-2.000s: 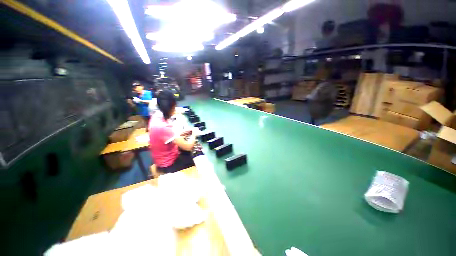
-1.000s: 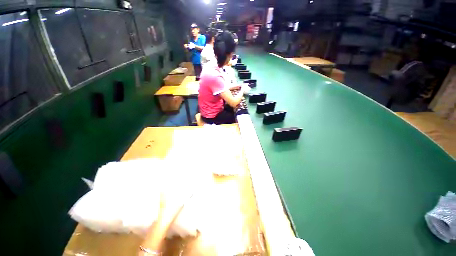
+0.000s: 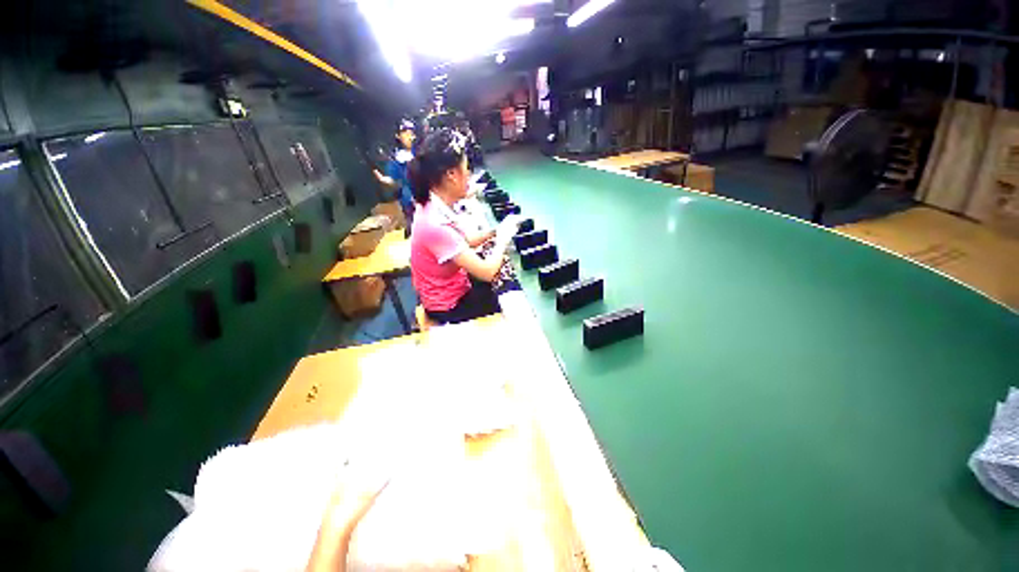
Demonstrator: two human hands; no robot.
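Note:
My left hand (image 3: 353,498) is over the overexposed white heap of empty bubble bags (image 3: 268,492) at the lower left; glare hides its fingertips, and I cannot tell whether it grips a bag. My right hand (image 3: 666,562) shows only as a small white gloved bit at the bottom edge. Black units (image 3: 613,327) stand in a row on the green conveyor belt (image 3: 760,369), along its left side. A filled-looking bubble bag (image 3: 999,458) lies on the belt, cut off by the right edge.
Cardboard (image 3: 324,385) lies under the bags. A white padded rail (image 3: 581,447) runs along the belt. A person in a pink shirt (image 3: 439,263) sits farther along at the left; others are beyond. Across the belt are a fan (image 3: 846,156) and tan boards (image 3: 939,251).
The view has swung left since the first frame, then tilted slightly up. My left hand came into view on the bags. The bubble bag has shifted to the right edge.

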